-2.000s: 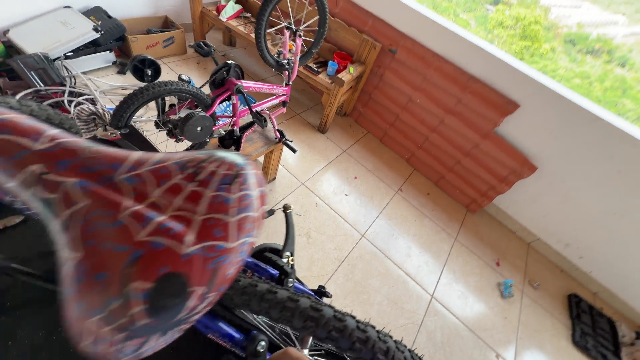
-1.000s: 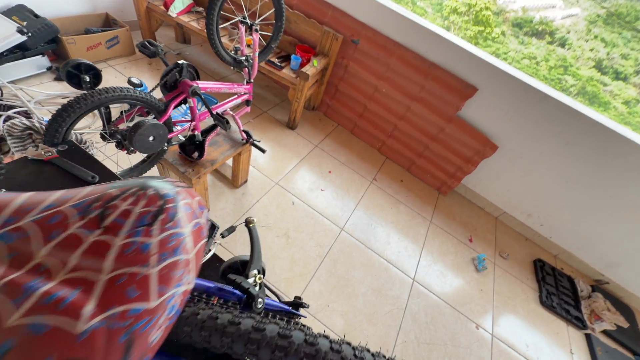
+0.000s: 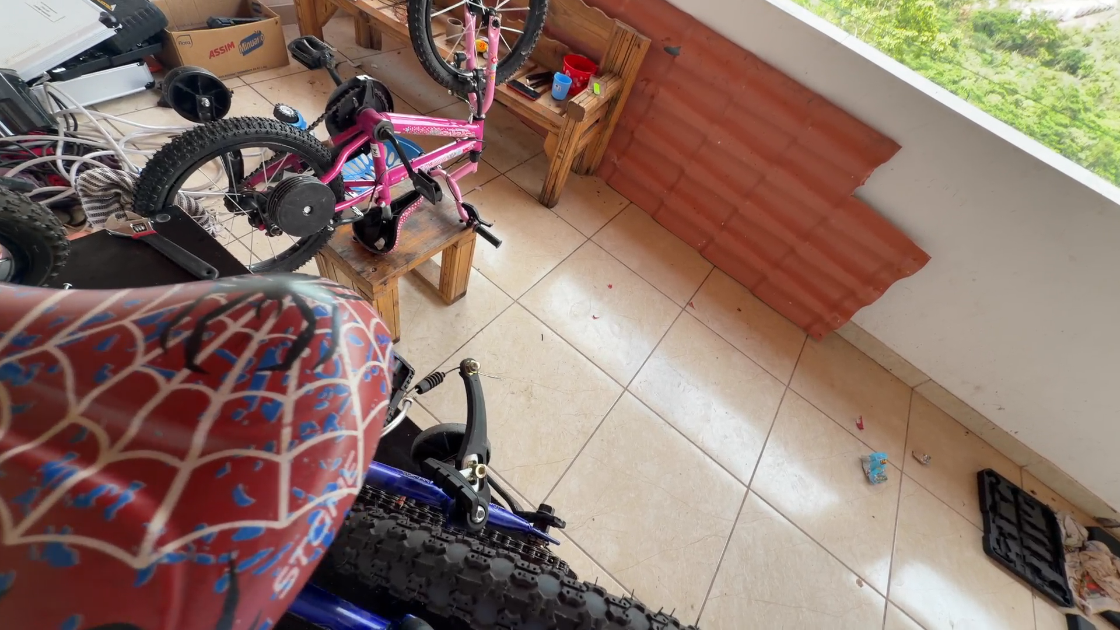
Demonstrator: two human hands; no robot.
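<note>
Neither of my hands is in the head view. Close up at the lower left is a red bicycle saddle with a white web print and a black spider. Beneath and beside it run a knobby black tire and the blue frame of the same bicycle. A black brake arm with a cable and brass-coloured bolts stands up over the blue tube. An adjustable wrench lies on a dark surface behind the saddle.
A pink bicycle rests upside down on a small wooden stool. Behind it are a wooden bench and a cardboard box. Red corrugated sheets lean on the wall. A black plastic tray lies far right.
A fingertip at the blue bicycle's wheel two seconds ago is out of view now. The view has shifted somewhat.
</note>
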